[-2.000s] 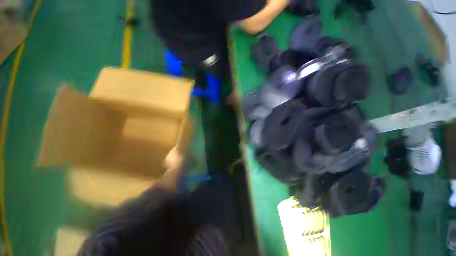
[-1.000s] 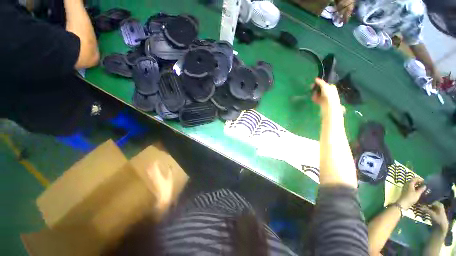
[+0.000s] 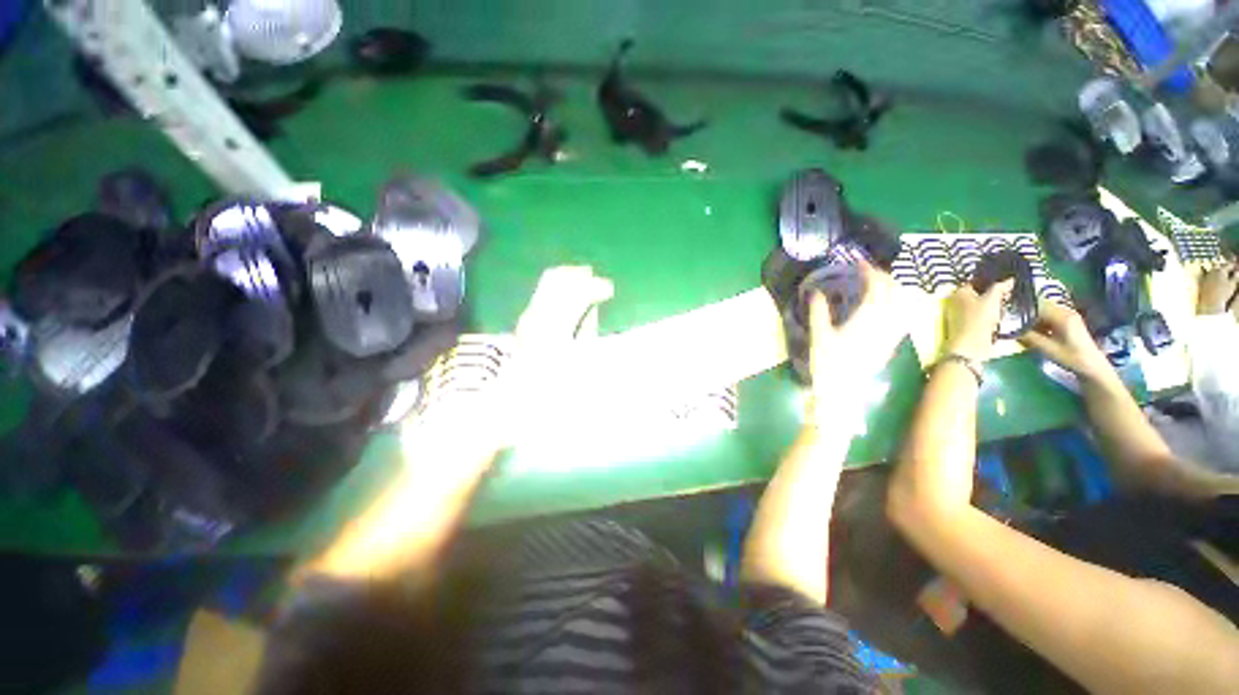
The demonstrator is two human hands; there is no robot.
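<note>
My left hand (image 3: 537,360) is over the left part of a white pad sheet (image 3: 693,340) with dark arcs; glare hides its fingertips, and I cannot tell whether it holds anything. My right hand (image 3: 859,340) has its fingers around the edges of a black oval base (image 3: 832,288) in the small group at centre right. Another ribbed base (image 3: 811,215) lies just behind it. A large heap of black bases (image 3: 177,333) covers the table's left.
A neighbouring person's hands (image 3: 1012,319) hold a dark base over another arc sheet (image 3: 938,258) at right. Black brackets (image 3: 639,116) lie on the far side. A perforated metal upright (image 3: 177,95) and a white fan grille (image 3: 283,25) are at upper left. A carton (image 3: 218,652) shows at lower left.
The view has turned right, towards the table. My right hand has come from the far-side brackets to the small group of bases. My left hand has moved from the carton to the sheet.
</note>
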